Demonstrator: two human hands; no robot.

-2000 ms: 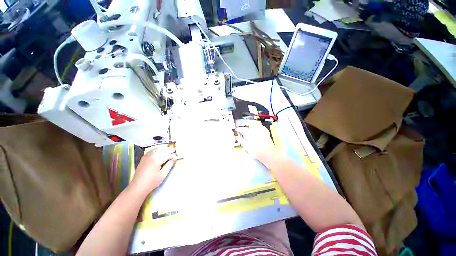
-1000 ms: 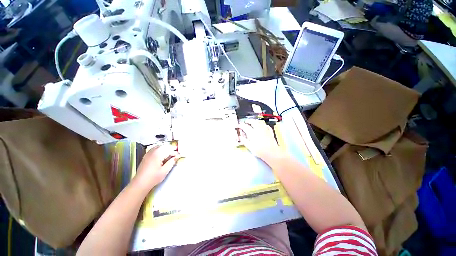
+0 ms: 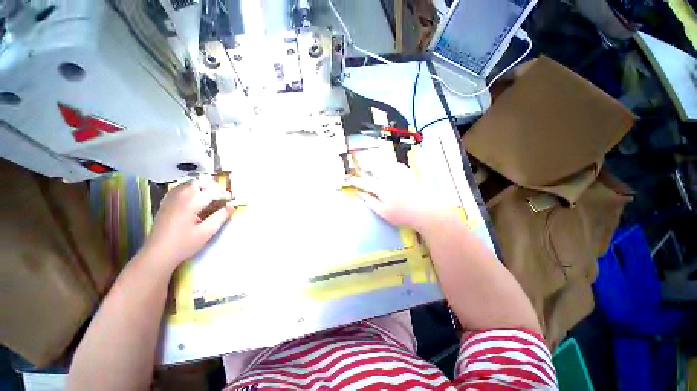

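My left hand (image 3: 189,215) rests with bent fingers at the left edge of a brightly lit area under the sewing machine head (image 3: 92,99). My right hand (image 3: 399,191) lies at its right edge, fingertips by a small brass-looking piece. Glare washes out the clamp frame (image 3: 283,126) and whatever lies between my hands, so I cannot tell if either hand grips anything. The pale template plate (image 3: 306,321) with yellow tape and dark slots lies in front of me.
Red-handled snips (image 3: 401,134) lie right of the clamp frame. A white tablet-like screen (image 3: 478,34) stands behind at the right. Brown bags (image 3: 546,126) are heaped right of the table. Brown bag material (image 3: 46,260) hangs at the left. A blue bin (image 3: 634,282) is at lower right.
The view has moved closer and tilted down, so the machine head sits higher and further left in the picture. My hands keep about the same places beside the bright area.
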